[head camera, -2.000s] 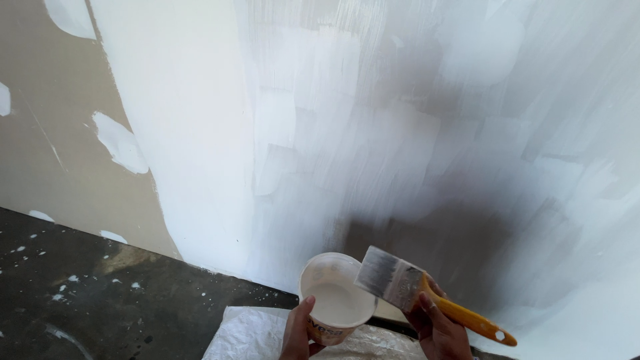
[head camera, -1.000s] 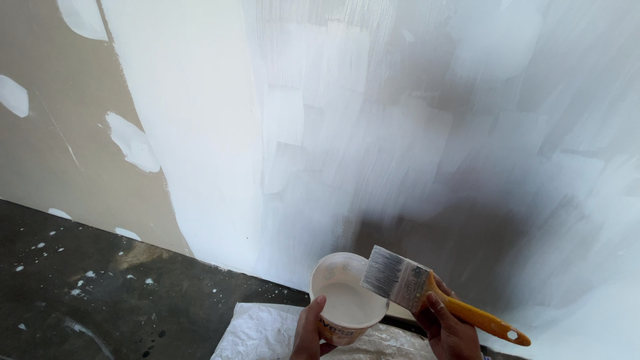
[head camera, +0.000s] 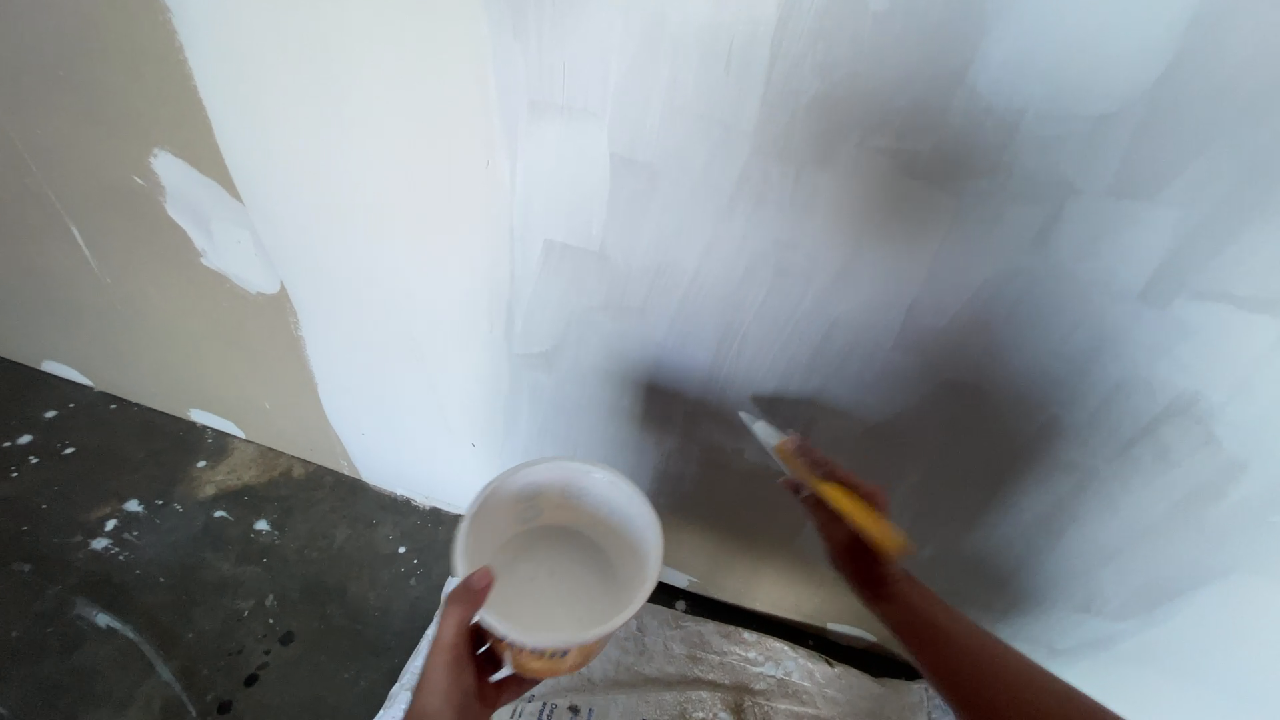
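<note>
My left hand [head camera: 465, 655] grips a round plastic tub [head camera: 556, 640] by its left side, thumb over the rim; white paint [head camera: 560, 580] lies inside. My right hand [head camera: 845, 510] is shut around a paintbrush with a yellow handle [head camera: 860, 515], to the right of the tub and higher. The brush is seen edge-on and blurred, its pale bristles [head camera: 757, 427] pointing up and left at the wall. Whether they touch the wall I cannot tell. The wall [head camera: 640, 250] bears streaky white paint, with a darker, shadowed area around the brush.
Beige wall surface [head camera: 90, 260] with white patches lies at the left. A dark floor [head camera: 300, 590] with white paint spatters meets the wall's bottom edge. A crumpled, paint-stained plastic sheet or sack [head camera: 700, 665] lies below the tub, beside a dark gap along the wall.
My right hand has moved the brush away from the tub's rim, toward the wall, and turned it from flat to edge-on. My left hand still holds the tub.
</note>
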